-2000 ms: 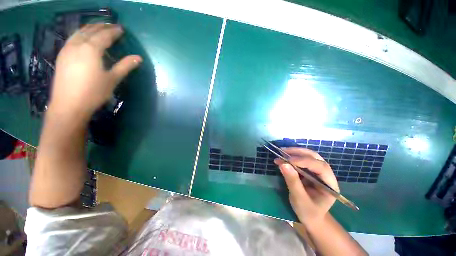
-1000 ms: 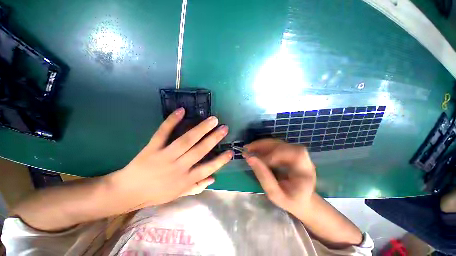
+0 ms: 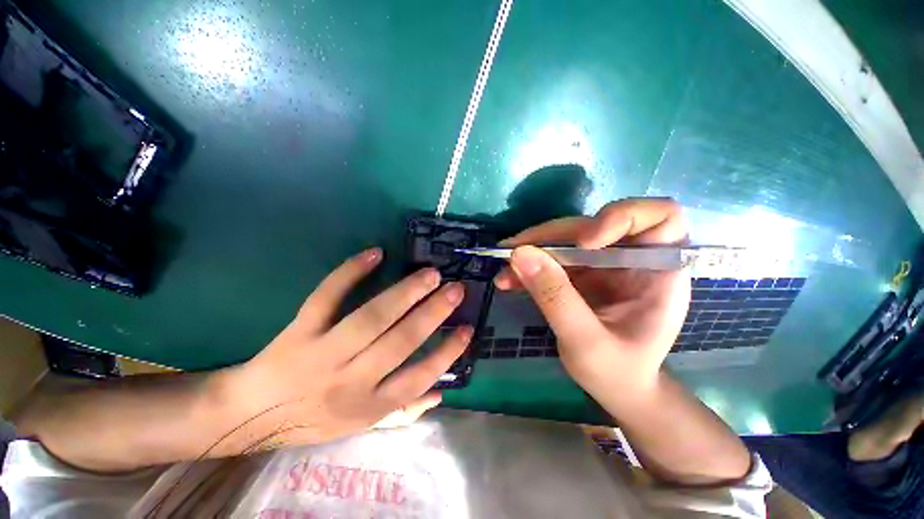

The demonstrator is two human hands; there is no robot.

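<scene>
A black phone housing (image 3: pixel 452 235) lies on the green bench in front of me, its far end at the foot of the pale seam. My left hand (image 3: pixel 370 340) lies over its near part, fingers spread on it, holding it down. My right hand (image 3: pixel 608 289) holds silver tweezers (image 3: pixel 618 257) nearly level, the tips pointing left onto the far end of the housing. Whether a pad is between the tips cannot be told. The grid of small black adhesive pads (image 3: pixel 735 312) lies to the right, partly hidden behind my right hand.
A heap of black housings (image 3: pixel 71 152) lies at the left. More housings (image 3: pixel 861 340) lie at the right edge, near another person's arm (image 3: pixel 887 434). A white rail (image 3: pixel 861 86) curves along the upper right. A small yellow item (image 3: pixel 901 272) lies near the right edge.
My left hand went from the heap to a housing, now lying by the seam. My right hand moved from the pad grid up to the housing's far end with the tweezers. The view has shifted.
</scene>
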